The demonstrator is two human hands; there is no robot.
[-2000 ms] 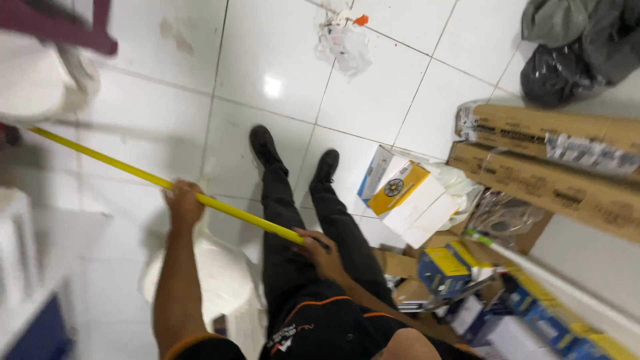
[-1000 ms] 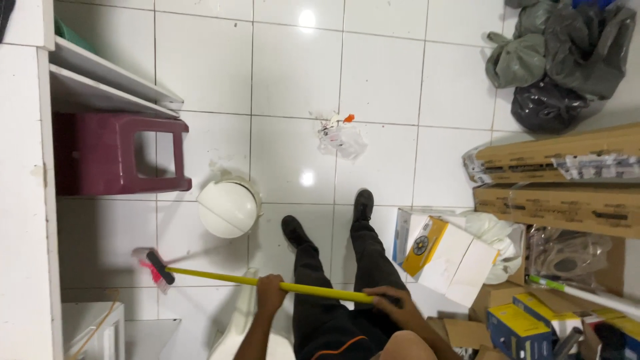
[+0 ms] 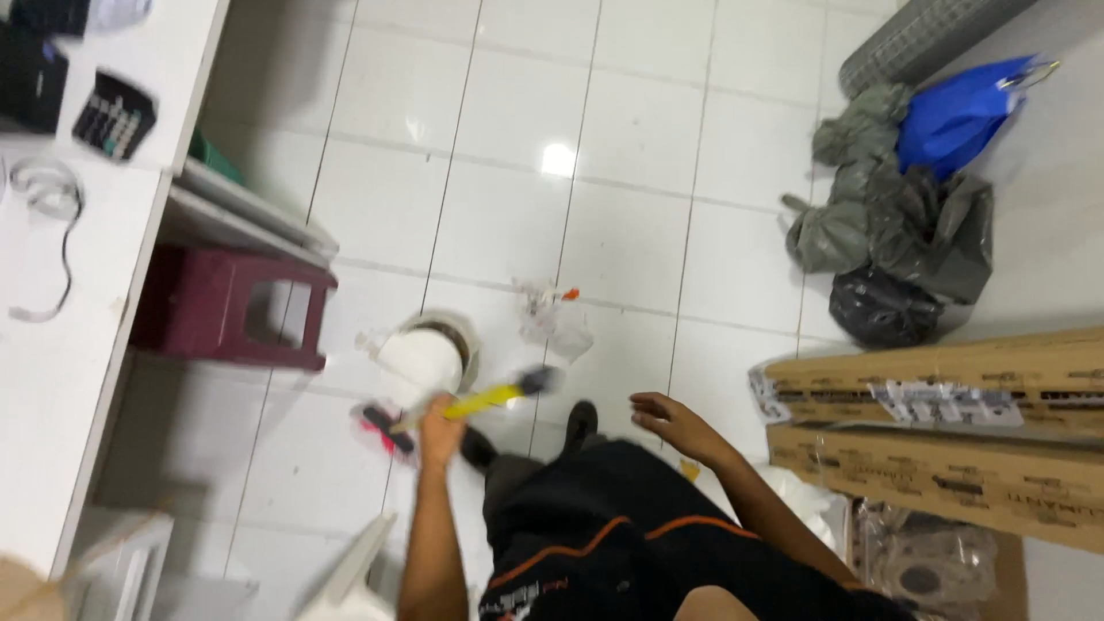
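Note:
A broom (image 3: 483,401) with a yellow handle and a dark cap on its end is gripped in my left hand (image 3: 442,427). Its dark head with pink-red bristles (image 3: 388,429) is low over the tiled floor, just left of that hand; blur hides whether it touches. My right hand (image 3: 681,424) is off the handle, holding nothing, fingers apart. Beyond my left hand stands a round white bin (image 3: 423,358) with its lid partly off the rim. A small heap of clear plastic and scraps (image 3: 552,319), with an orange bit, lies on the tiles in front of my shoes.
A maroon plastic stool (image 3: 224,306) stands under the white desk (image 3: 95,233) at left. Along the right are long cardboard boxes (image 3: 940,474), tied dark garbage bags (image 3: 888,306), a blue bag (image 3: 962,116) and a grey roll (image 3: 923,43). A white chair (image 3: 354,573) is near my left forearm.
My right hand has let go of the yellow handle, which both hands held before. The handle's capped end has swung forward, away from my body. The bin's lid has shifted, baring part of the opening.

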